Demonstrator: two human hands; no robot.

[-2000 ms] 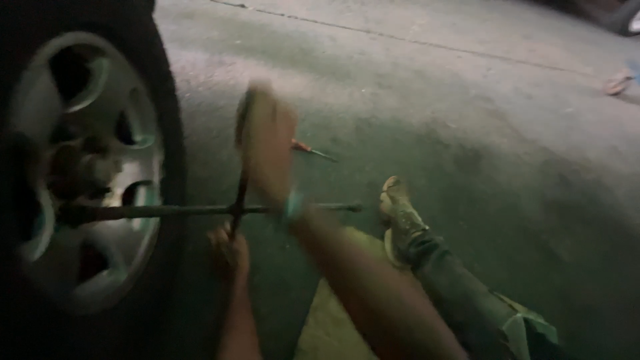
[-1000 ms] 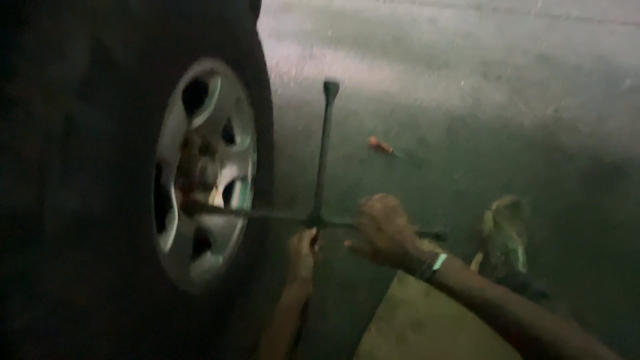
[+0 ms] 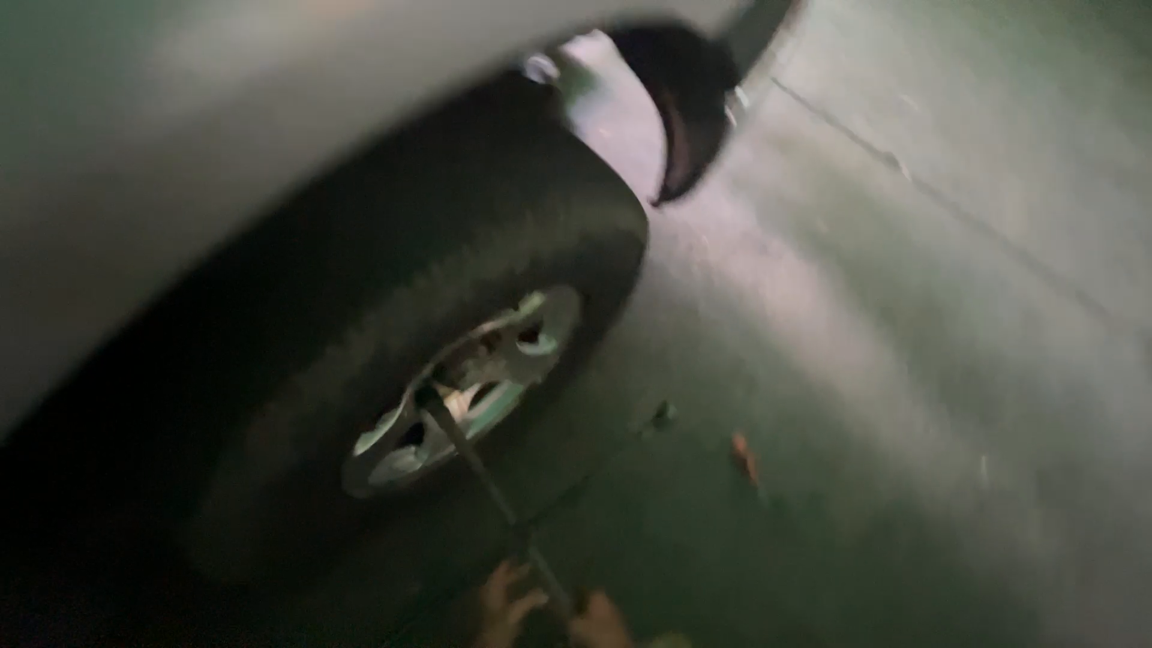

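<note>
A four-way lug wrench reaches from the wheel's hub area, one end against the alloy wheel, toward the bottom edge of the head view. Another of its arms points up and right over the floor. My left hand is at the wrench just below its cross, fingers spread; blur hides whether it grips. Around the wrench's outer arm, my right hand is closed, partly cut off by the frame's edge. The black tire surrounds the wheel.
An orange-handled screwdriver lies on the concrete floor right of the wrench. The vehicle's body panel hangs over the tire, and a dark flap-like part stands beyond it.
The view has swung and tilted strongly, bringing the body panel into sight. My right hand was above the wrench two seconds ago, then at its outer arm.
</note>
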